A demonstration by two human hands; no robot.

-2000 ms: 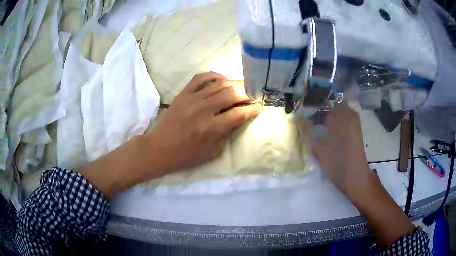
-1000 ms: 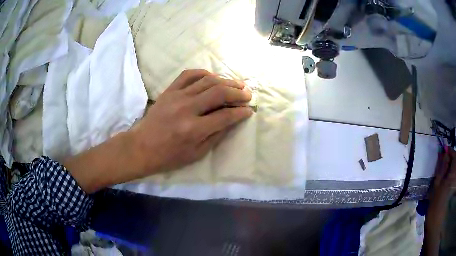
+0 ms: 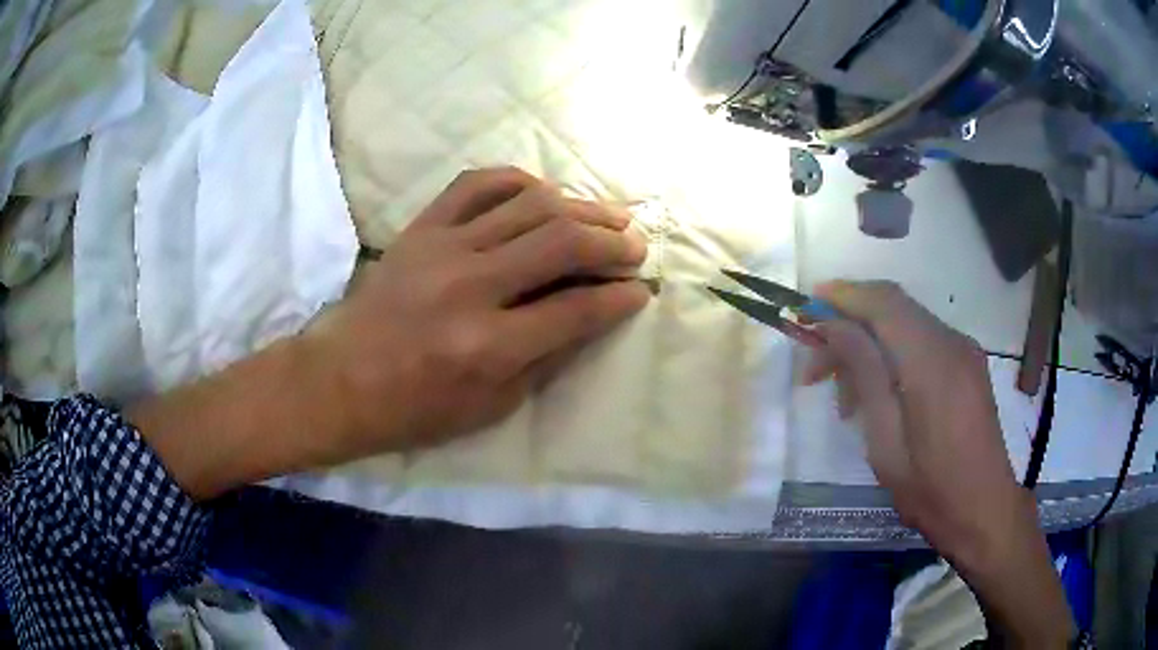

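A cream quilted panel (image 3: 610, 394) with white backing (image 3: 767, 444) at its edges lies on the machine table. My left hand (image 3: 508, 279) lies flat on it, fingertips pressed at a seam near a small dark piping end (image 3: 655, 287). My right hand (image 3: 908, 381) holds thread snips (image 3: 768, 305) with pink and blue handles. The dark blades are apart and point left, over the panel a little right of my left fingertips. Whether the blades touch the cloth I cannot tell.
The sewing machine head (image 3: 876, 64) is at the upper right, its lamp glaring on the cloth. A dark flat pad (image 3: 1007, 216) and a brown strip (image 3: 1044, 324) lie at the right. White pieces (image 3: 254, 191) are layered at the left. A measuring tape (image 3: 851, 524) runs along the front edge.
My right hand has come from the right edge to the panel with the snips. The panel had earlier moved out from the needle area. My left hand stays on the seam.
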